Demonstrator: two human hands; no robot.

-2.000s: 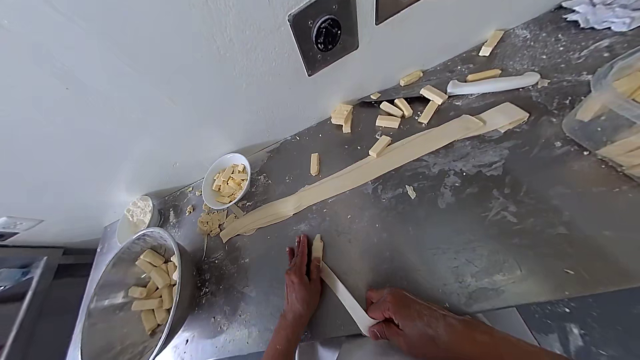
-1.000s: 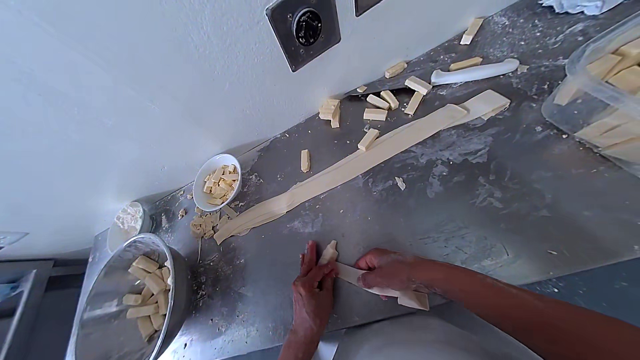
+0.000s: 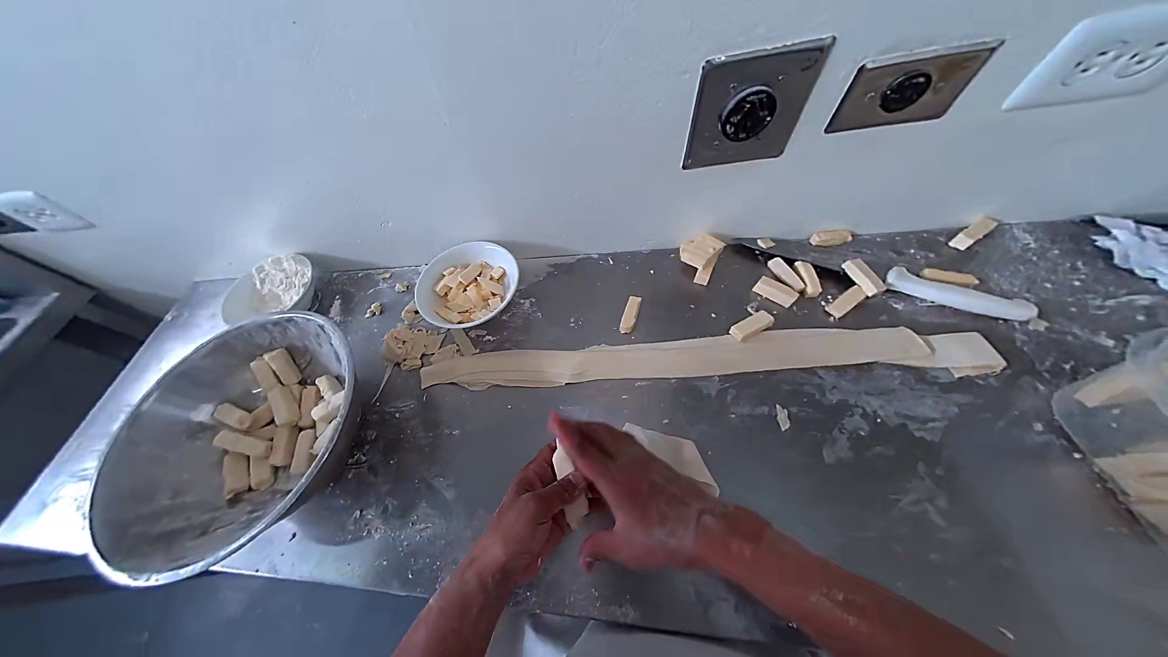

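My left hand point(image 3: 537, 516) holds a small dough-wrapped piece point(image 3: 568, 474) between thumb and fingers, above the front of the steel table. Over it lies my right hand point(image 3: 639, 497), fingers extended and touching the piece; its palm side is hidden. A flat strip of dough point(image 3: 680, 453) shows behind the right hand; whether it joins the held piece is hidden. Beyond both hands a long dough strip point(image 3: 657, 360) stretches across the table. Pale cheese-like sticks point(image 3: 776, 291) lie behind it, with one stick point(image 3: 751, 326) touching its far edge.
At left stands a large metal bowl point(image 3: 137, 493) with wrapped pieces point(image 3: 285, 406). Near the wall are a white bowl of small chunks point(image 3: 468, 292), a bowl of flour point(image 3: 281, 281) and dough scraps point(image 3: 411, 345). A white-handled knife point(image 3: 958, 294) and a clear plastic container point(image 3: 1081, 411) lie right.
The short dough strip lay stretched between my hands on the table; now my left hand holds a wrapped piece with my right hand over it. The view has swung noticeably.
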